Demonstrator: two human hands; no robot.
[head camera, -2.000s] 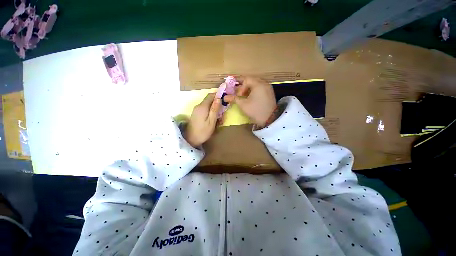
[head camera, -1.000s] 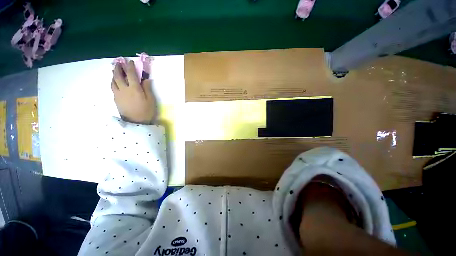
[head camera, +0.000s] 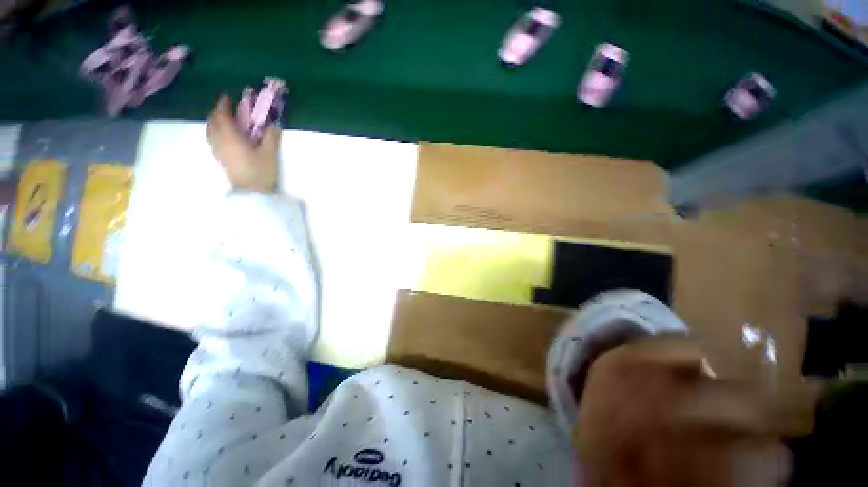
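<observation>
My left hand holds pink plastic housings, seemingly two side by side, at the far edge of the white board, over the near side of the green belt. My right hand is large and blurred at the lower right, raised close to the camera; its fingers cannot be made out. The black pad sheet lies on the yellow release paper, whose left part is bare. A small black step sticks out at the pad sheet's lower left corner.
The green conveyor belt carries a pile of pink housings at left and several single ones toward the right. A grey metal post slants at upper right. Cardboard covers the ledge. Dark pad sheets lie at the right edge.
My left hand has moved from the white board to the belt's edge with the housings. My right hand has come further into view at lower right. The view has shifted and more housings show on the belt.
</observation>
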